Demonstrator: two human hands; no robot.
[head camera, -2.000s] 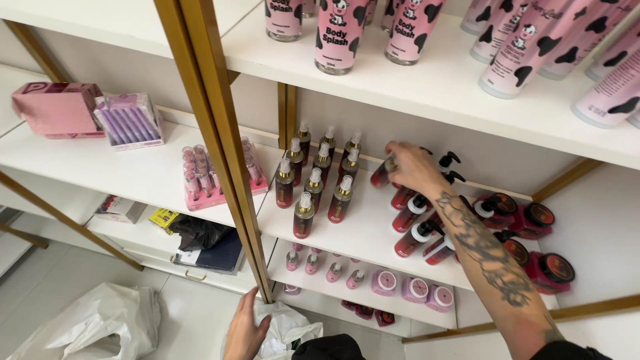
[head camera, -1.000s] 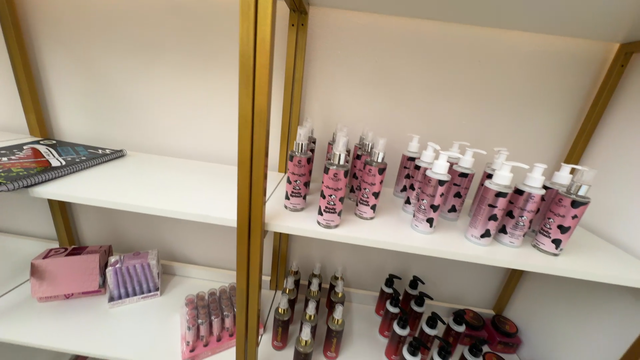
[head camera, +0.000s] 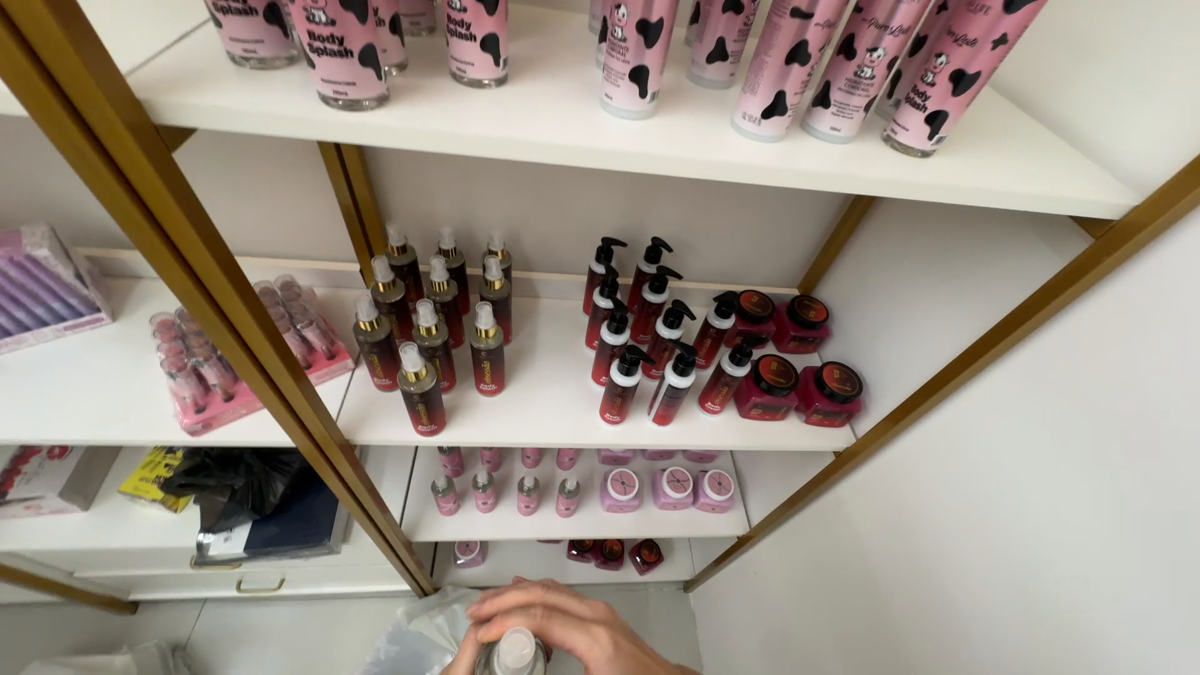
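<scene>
At the bottom centre of the head view, a spray bottle (head camera: 516, 652) with a translucent cap stands between my hands. My right hand (head camera: 586, 626) arches around its far side, with bent fingers. Only a small part of my left hand (head camera: 463, 653) shows, at the bottle's left, close to the right fingertips. The lower part of the bottle is out of view. Ahead, on the middle shelf, dark-red spray bottles (head camera: 422, 389) with gold collars stand in rows. Right of them are black-pump bottles (head camera: 621, 386) and dark-red jars (head camera: 830, 394) with black lids.
Pink cow-print bottles (head camera: 342, 52) stand on the upper shelf (head camera: 562, 141). Small pink bottles (head camera: 484, 492) and pink jars (head camera: 622, 490) fill a lower shelf. A gold metal upright (head camera: 244, 347) divides the shelving. A plastic bag (head camera: 417, 633) lies just left of my hands.
Two seconds ago my right hand reached among the middle-shelf bottles, with my left hand low by the plastic bag. Now both are together around a spray bottle. The view tilted up and back down.
</scene>
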